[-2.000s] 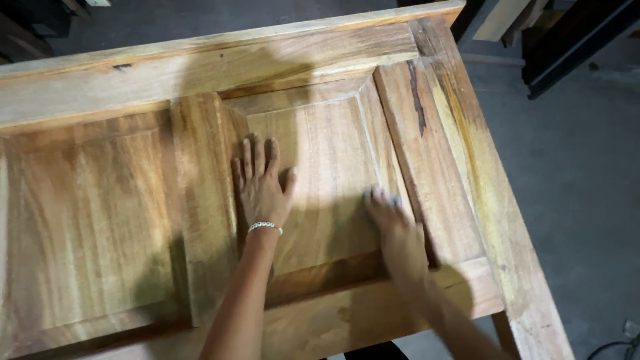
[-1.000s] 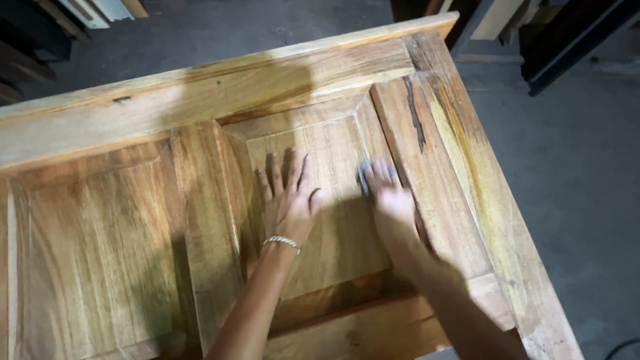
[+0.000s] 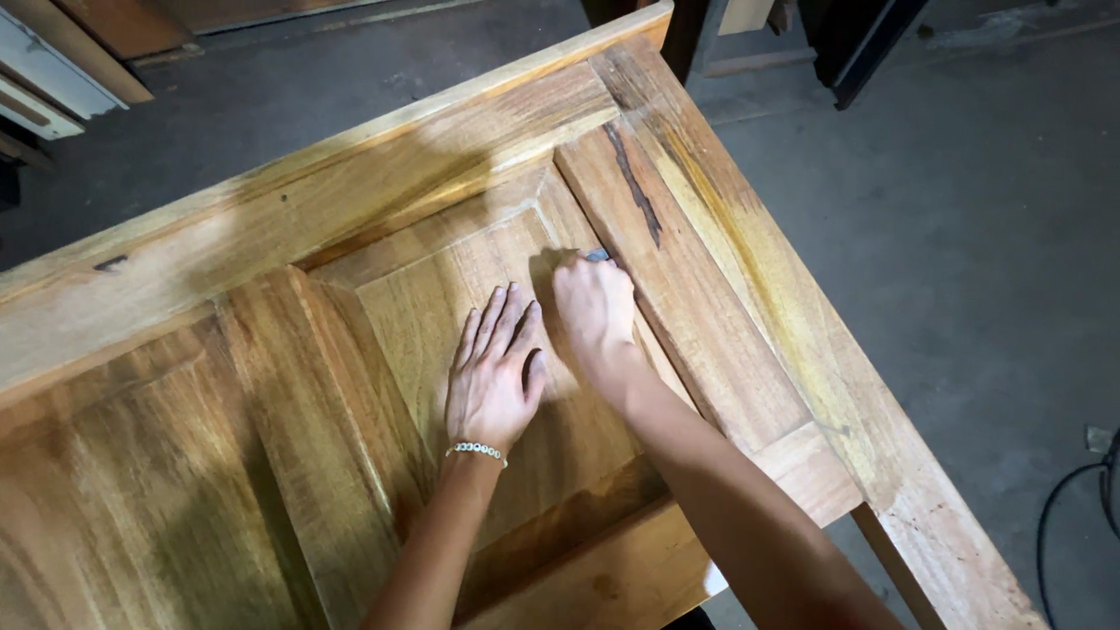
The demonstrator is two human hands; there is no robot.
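Note:
My left hand (image 3: 497, 376), with a beaded bracelet at the wrist, rests flat on a raised wooden panel (image 3: 420, 306), fingers slightly spread. My right hand (image 3: 595, 293) is curled around a small bluish-grey piece (image 3: 597, 255), perhaps sandpaper, of which only an edge shows above the knuckles. It presses at the panel's right bevel, beside the frame's wooden stile (image 3: 691, 280), which bears a dark crack. The rest of the piece is hidden under the fingers. A second wooden panel (image 3: 131, 472) lies left of the dividing rail.
The wooden frame has a raised back edge (image 3: 350, 140) and a long right member (image 3: 814, 350). Boards (image 3: 52, 70) lie on the floor at the upper left. A dark metal-like beam (image 3: 862, 44) stands at the upper right, and a black cable (image 3: 1050, 516) lies at the lower right.
My right hand has gone from fingers stretched out on the panel to a curled grip at its right bevel. My left hand still lies flat on the panel. The view has turned somewhat.

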